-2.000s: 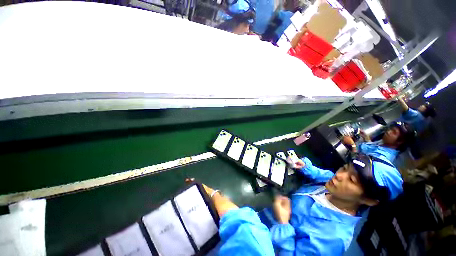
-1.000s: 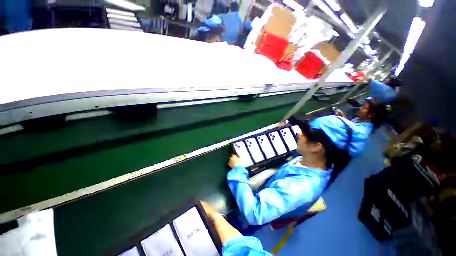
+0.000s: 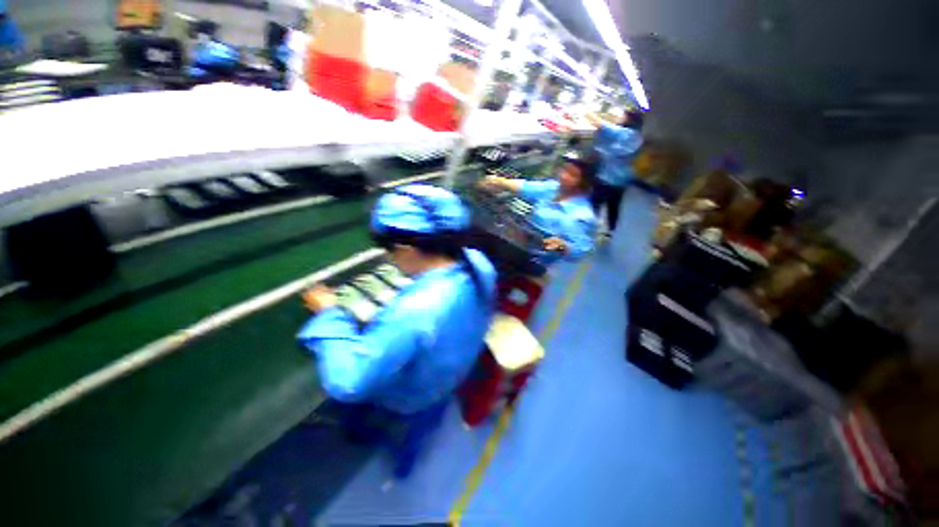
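Note:
Neither of my hands is in the picture. Nearest in front of me is the dark green bench, blurred, running from the lower left towards the centre. On it, a person in a blue smock and cap has a hand at a tray of phones with pale backs. The person's body hides part of this tray.
A white shelf runs above the bench, with red cartons on it and a metal post. Red stools, a blue floor with a yellow line, black crates and two more people in blue are to the right.
My view has swung right. The film-covered tray, the film sheets and the hand at the tray's edge have left the picture. More floor and crates show.

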